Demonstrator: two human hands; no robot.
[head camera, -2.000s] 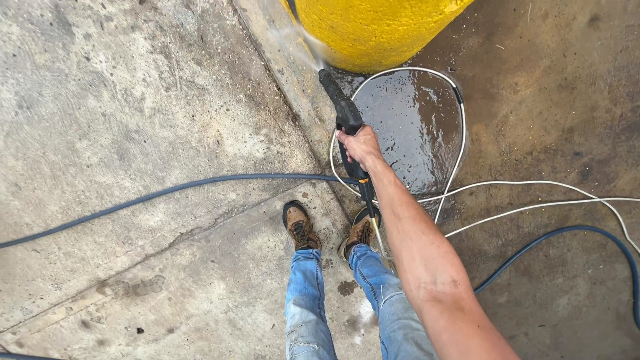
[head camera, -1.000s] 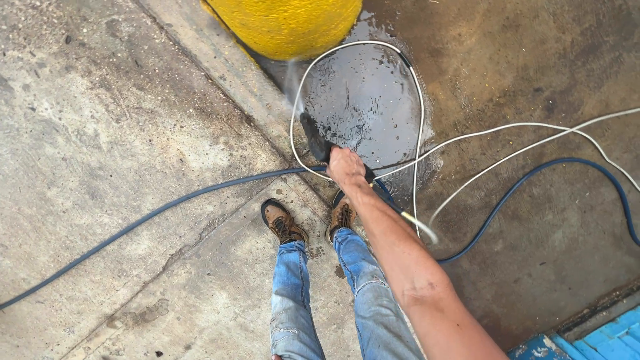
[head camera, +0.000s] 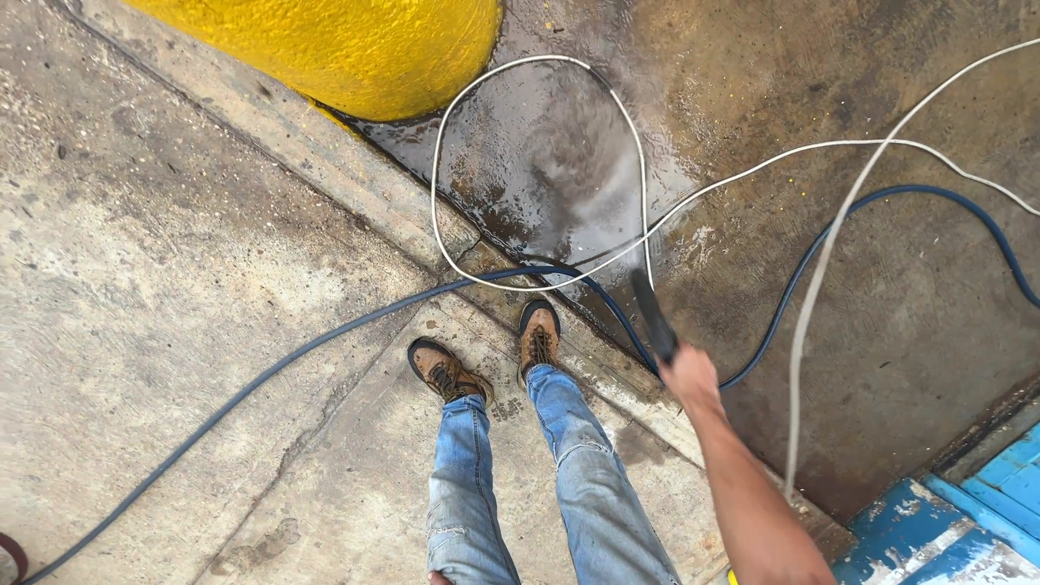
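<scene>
My right hand (head camera: 691, 375) is closed round a black pressure washer spray gun (head camera: 652, 318), blurred by motion and pointing up over the wet concrete. Faint spray shows off its tip. A white hose (head camera: 437, 154) lies in a loop around part of a puddle (head camera: 552, 162), and its other stretches run off to the right. The blue hose (head camera: 268, 374) passes under the loop, in front of my boots. Only a fingertip of my left hand (head camera: 439, 578) shows at the bottom edge, beside my jeans; what it does is hidden.
A thick yellow-painted base (head camera: 349, 49) stands at the top left. My brown boots (head camera: 447, 370) are on the concrete near a raised edge (head camera: 585, 357) that runs diagonally. Blue-painted, peeling surfaces (head camera: 902, 528) fill the bottom right corner. Part of a dark red round thing (head camera: 11, 561) shows at the bottom left.
My right hand has swung the spray gun away from the yellow base, to the right and back towards my body. The view has shifted, bringing in more of the blue-painted surfaces.
</scene>
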